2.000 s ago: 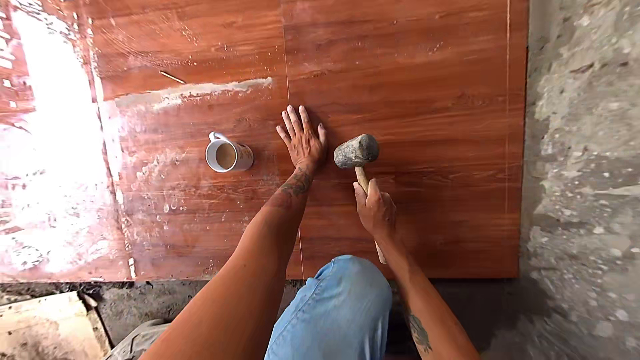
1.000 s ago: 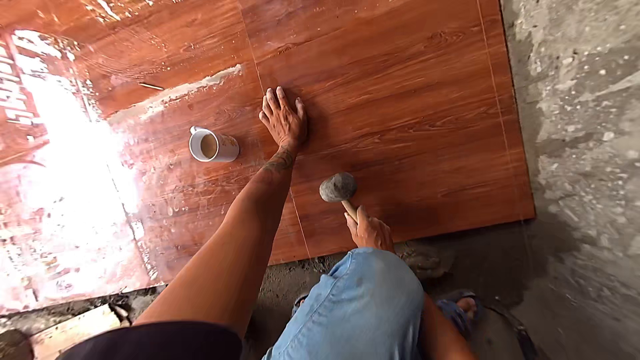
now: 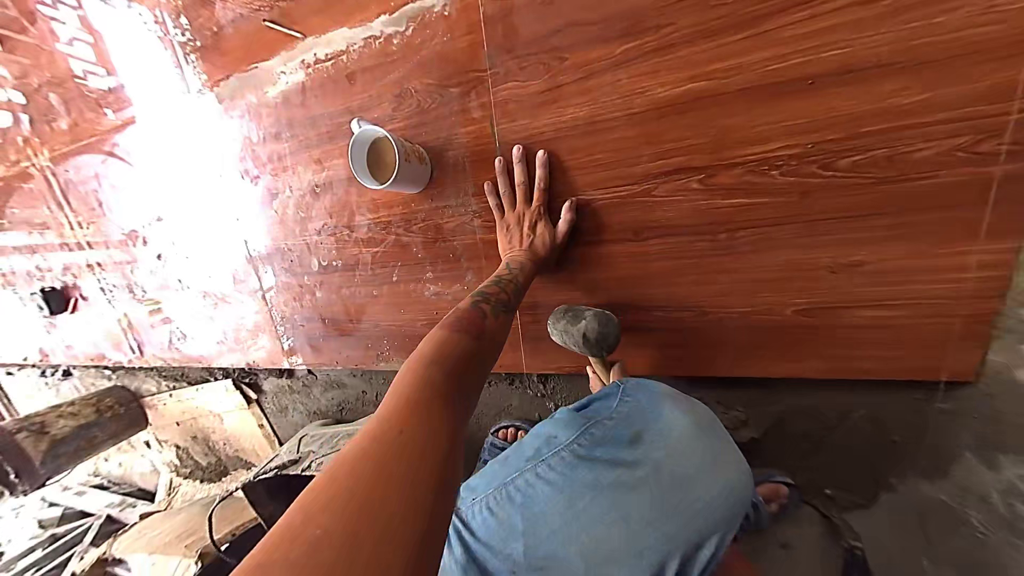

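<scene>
My left hand (image 3: 526, 216) lies flat with its fingers spread across the joint between two wood-patterned floor tiles (image 3: 784, 192). My right hand (image 3: 602, 376), mostly hidden behind my knee, grips the wooden handle of a rubber mallet (image 3: 585, 330). The mallet's grey head is over the near edge of the right tile, below and right of my left hand. To the left of my left hand stands a white mug (image 3: 412, 166) of brown liquid, its handle pointing up and left.
A thin stick (image 3: 283, 29) and a pale smear of mortar (image 3: 344, 46) are on the tiles at the upper left. A small black object (image 3: 54, 301) lies far left. Below the tile edge are a cylindrical log-like piece (image 3: 76, 436), broken board (image 3: 210, 424) and wet mortar.
The mallet and my right hand have come down toward the tiles' near edge, and my knee now hides most of that hand. My left hand stays on the tiles. The view has shifted.
</scene>
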